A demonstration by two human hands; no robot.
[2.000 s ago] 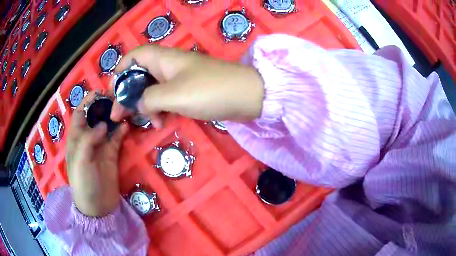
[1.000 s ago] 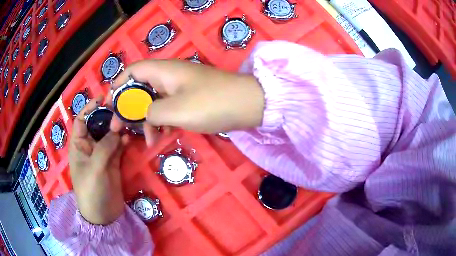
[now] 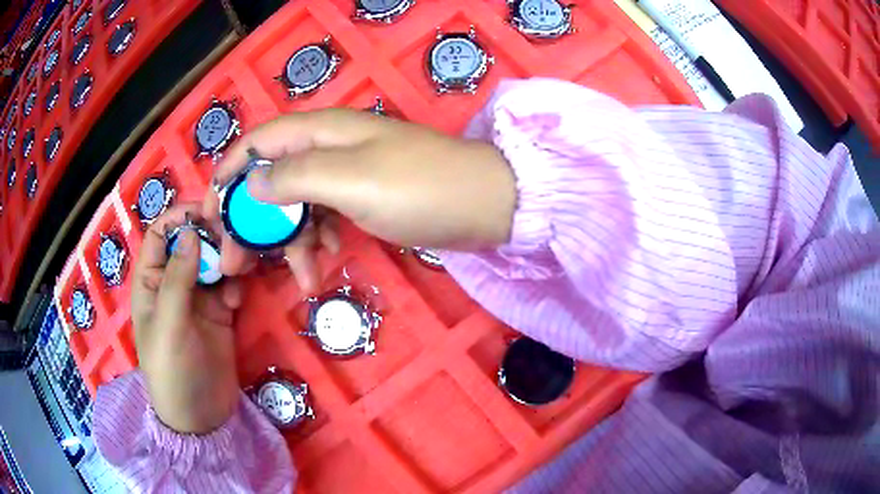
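Observation:
My right hand (image 3: 371,174) holds a round smartwatch head (image 3: 259,217) by its rim, screen up and lit cyan with a white part; the thumb lies on the screen's top edge. My left hand (image 3: 188,318) holds a second smartwatch head (image 3: 206,260), its screen lit pale blue and white, with a finger across it. Both are held over the red-orange parts tray (image 3: 415,386), close side by side. In the tray several units lie face down, such as a grey-backed one (image 3: 456,61). A black unit (image 3: 536,370) lies face up at the lower right.
A second red tray with units (image 3: 53,101) stands at upper left, past a dark gap. Another red tray (image 3: 820,48) is at upper right. A white sheet (image 3: 719,43) with a dark pen lies beside the front tray. A grey device with keys (image 3: 60,371) is at lower left.
The right unit's screen has gone from dark to yellow to cyan and white; the left one from dark to pale blue and white. My right thumb and left finger have moved onto the screens.

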